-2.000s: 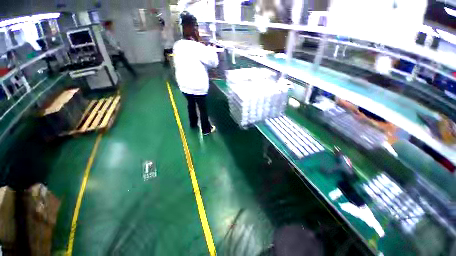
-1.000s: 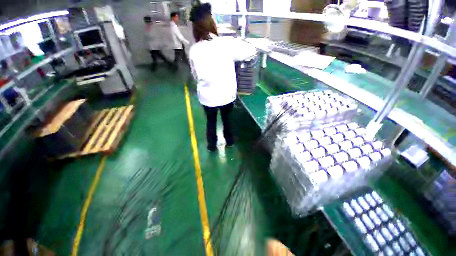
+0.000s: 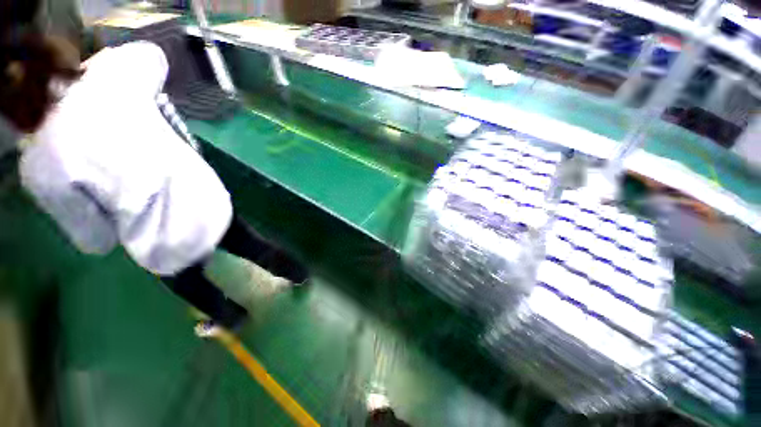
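Observation:
Neither of my hands can be made out; the frame is blurred. Nearest in front of me on the right, two tall stacks of clear blister trays stand side by side on the green bench: a farther stack (image 3: 492, 192) and a nearer stack (image 3: 597, 275). Rows of white units with dark gaps show in their top trays. A single low tray of units (image 3: 705, 363) lies on the bench beyond the nearer stack, at the right edge.
A person in a white coat (image 3: 133, 158) leans at the bench on the left, beside dark stacked trays (image 3: 196, 98). A shelf holds a tray (image 3: 350, 42) and white sheets (image 3: 421, 68). A white post (image 3: 667, 83) rises behind the stacks. A yellow line (image 3: 263, 379) crosses the floor.
The view has turned right and come nearer the bench. The person in white now appears larger, at the left and leaning. The tray stacks sit closer; the pallet and machine are out of view.

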